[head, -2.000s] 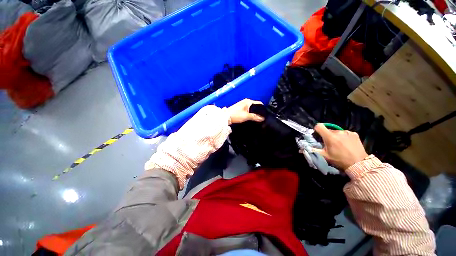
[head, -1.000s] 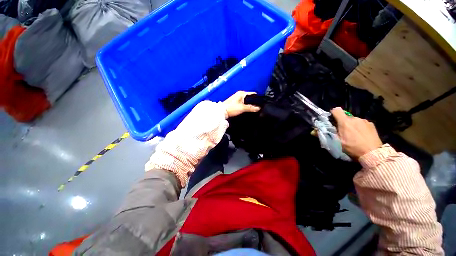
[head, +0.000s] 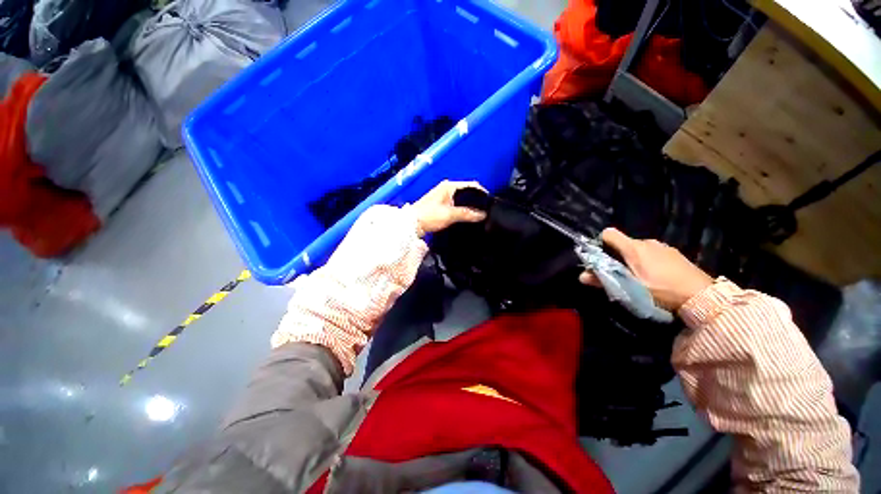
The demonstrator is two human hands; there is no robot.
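My left hand is closed on the upper left edge of a black sewn piece that hangs over my knees, beside the blue bin's near rim. My right hand holds scissors with a pale grey cloth wrapping around the grips. The silver blades point up and left, with their tips at the black piece. The blades look nearly closed. Whether a thread lies between them cannot be told. The palm side of my right hand is hidden.
The blue bin stands ahead with some black pieces inside. A black pile lies right of it, by a plywood panel under a table. Grey sacks are at upper left. An orange sack is behind. A red apron covers my lap.
My right hand first moved right with the scissors, then came back left, bringing the blades lower and closer to my left hand. My left hand stays on the black piece.
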